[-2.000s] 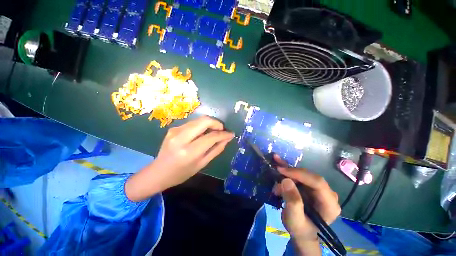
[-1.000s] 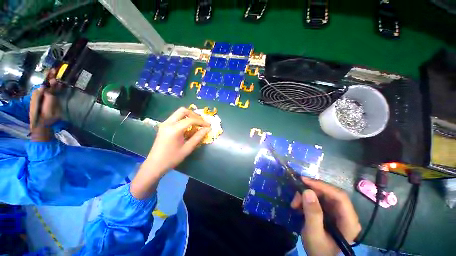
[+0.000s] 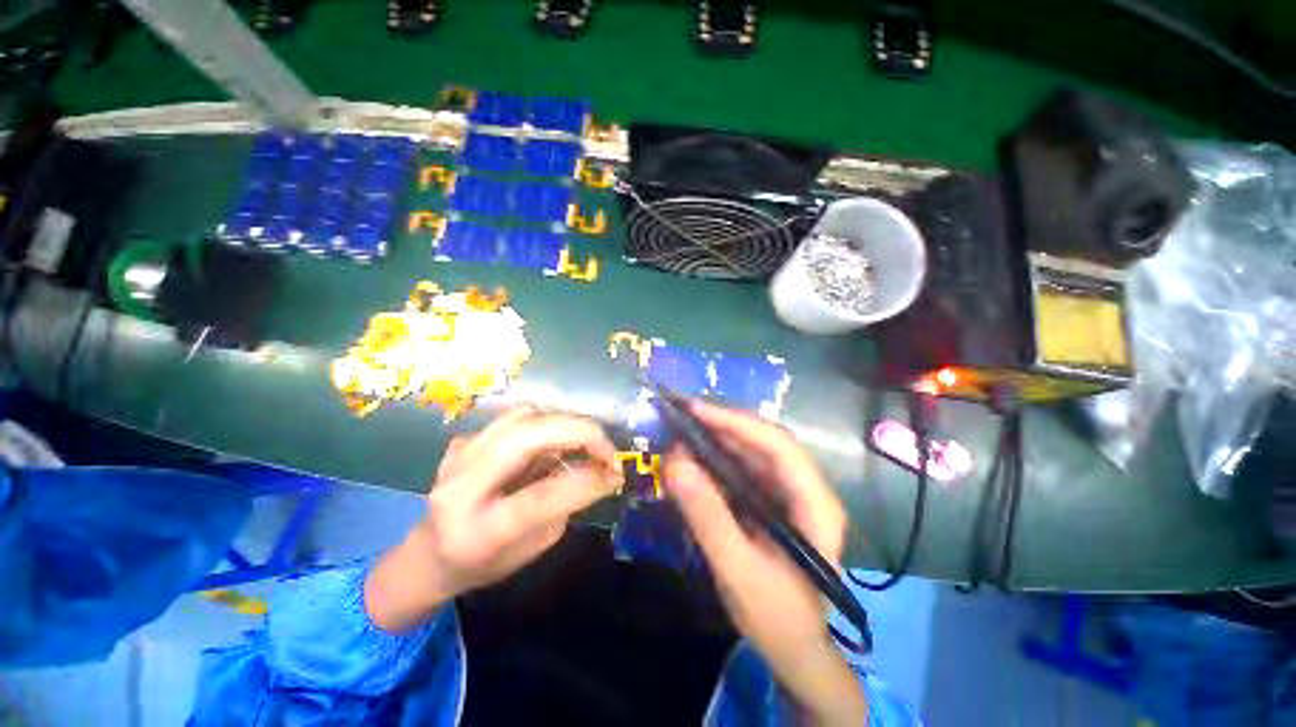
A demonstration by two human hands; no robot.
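Note:
The blue circuit board panel (image 3: pixel 718 372) lies on the green bench, partly covered by my hands. One flex cable (image 3: pixel 627 345) stands out from its upper left corner. A second orange flex cable (image 3: pixel 640 463) is at my left fingertips, by the panel's left edge. My left hand (image 3: pixel 519 490) pinches it, with a thin strand also near the fingers. My right hand (image 3: pixel 753 518) holds the black soldering iron (image 3: pixel 753 500) like a pen, its tip over the panel's upper left. The pile of loose flex cables (image 3: pixel 431 352) lies left of the panel.
Finished boards (image 3: pixel 509 199) and bare boards (image 3: pixel 316 192) lie at the back. The fume fan (image 3: pixel 711 234), white cup (image 3: pixel 850 267) and soldering station (image 3: pixel 981 305) stand behind and right. Cables and a pink tag (image 3: pixel 921 450) lie right; a clear plastic bag (image 3: pixel 1208 284) is far right.
My left hand has moved from the pile to the panel's left edge with an orange flex cable at its fingers. The view has shifted right; the other person's hand is out of view.

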